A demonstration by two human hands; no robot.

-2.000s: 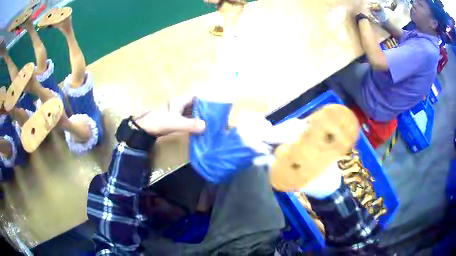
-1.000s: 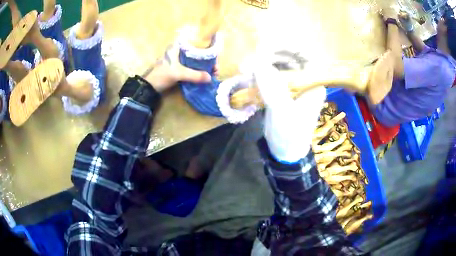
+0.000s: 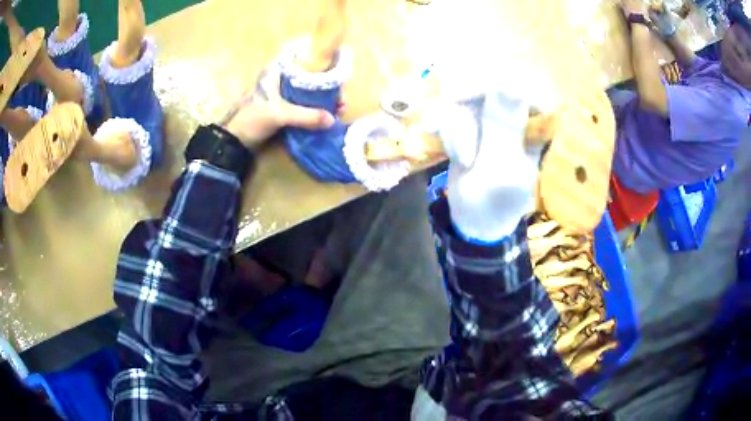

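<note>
A blue denim-look shorts piece [image 3: 317, 156] with pale frayed cuffs lies at the bench edge. My bare left hand [image 3: 276, 115] grips it around the shorts below the upright leg [image 3: 328, 33]. The second leg [image 3: 403, 150] sticks out to the right through the other cuff [image 3: 376, 152]. My right hand [image 3: 490, 156], in a white glove, is closed around this leg near its foot end. The sandal sole [image 3: 579, 160] with dark holes faces me just right of the glove. The glove hides part of the leg, and glare washes out the bench behind it.
Several leg-and-shorts assemblies [image 3: 132, 94] stand soles up on the bench [image 3: 74, 271] at left. A blue bin [image 3: 623, 304] of loose tan legs is below right. A co-worker in a purple shirt [image 3: 688, 131] is at upper right. A small white round object [image 3: 400, 105] lies behind the cuff.
The shorts came down onto the bench edge and the frayed cuffs came into view. Since a second ago, the sole at my right hand has turned to face me. My left hand keeps its grip.
</note>
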